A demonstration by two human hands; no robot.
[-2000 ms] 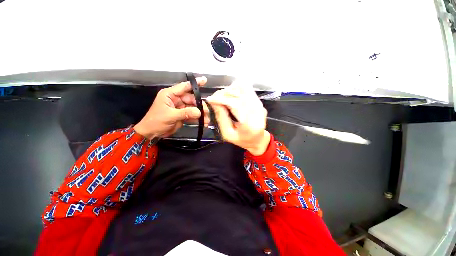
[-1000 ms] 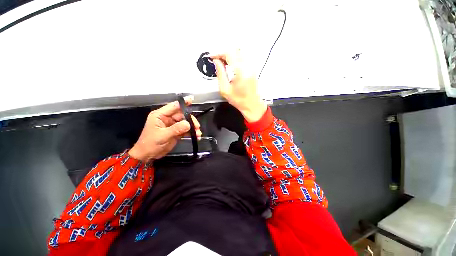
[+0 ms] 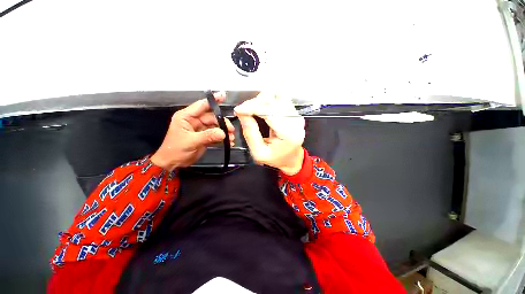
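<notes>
My left hand [image 3: 193, 133] pinches a narrow black strip [image 3: 225, 143] between thumb and fingers. The strip stands roughly upright in the view, its upper end by the table's front edge and its lower end above my dark apron. My right hand [image 3: 271, 131] holds a fine touch-up brush [image 3: 397, 117] like a pen, its pale wide end pointing right. The brush tip is at my right fingertips, close beside the strip; I cannot tell if it touches. A small round paint pot [image 3: 246, 58] with black contents sits on the white table behind my hands.
The white table [image 3: 144, 51] runs across the top, with dark specks at its right part. A black line shows at the far left corner. A grey-white box [image 3: 478, 261] and a pale panel [image 3: 494, 178] stand at the lower right. Grey floor lies below the table.
My right hand was at the paint pot one second ago and has come back down beside the strip with the brush. My left hand still holds the strip in nearly the same place.
</notes>
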